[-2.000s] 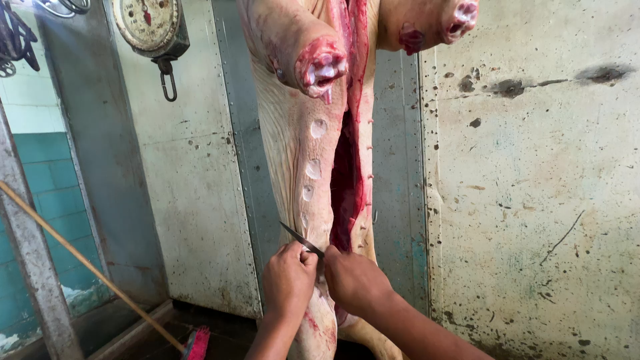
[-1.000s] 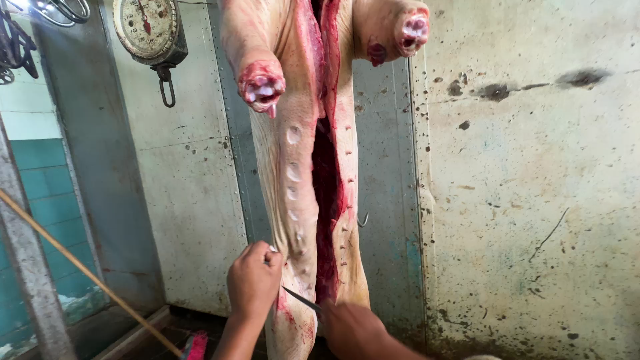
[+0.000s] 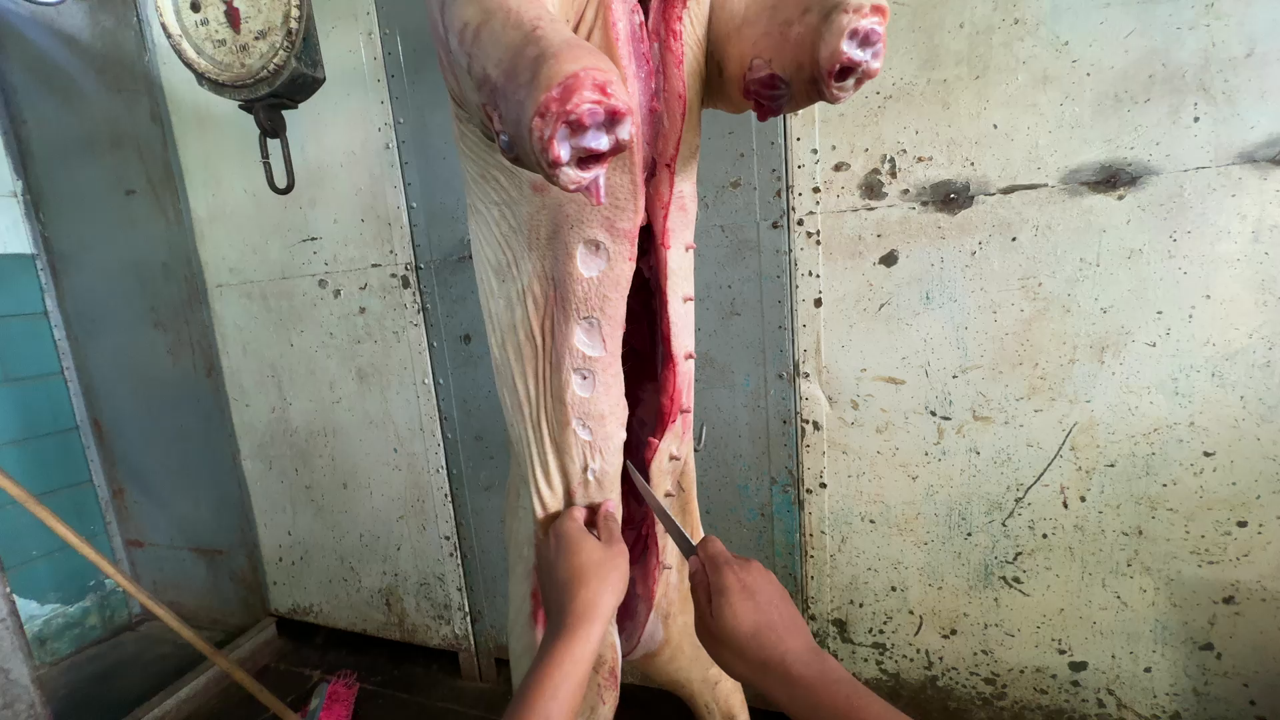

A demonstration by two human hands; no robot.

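Note:
A pig carcass (image 3: 550, 350) hangs in the middle, slit open lengthwise, with both upper leg ends cut off. Its left flap carries a column of several round pale cut spots; small teats line the right flap. My left hand (image 3: 582, 560) pinches the skin of the left flap just below the lowest spot. In my right hand (image 3: 745, 610) is a knife (image 3: 660, 508), its blade pointing up and left across the opening, the tip near the left flap's edge. The handle is hidden in my fist.
At upper left hangs a dial scale (image 3: 240, 40) with a metal hook (image 3: 277, 160). Stained metal panels (image 3: 1000, 400) stand behind the carcass. A wooden stick (image 3: 140, 595) slants across the lower left, near pink bristles (image 3: 338, 694). A small hook (image 3: 701, 436) shows beside the right flap.
My left hand has moved from beside the carcass onto the left flap's skin. The knife, pointing down toward the left flap's lower part a second ago, now points upward. The view has shifted.

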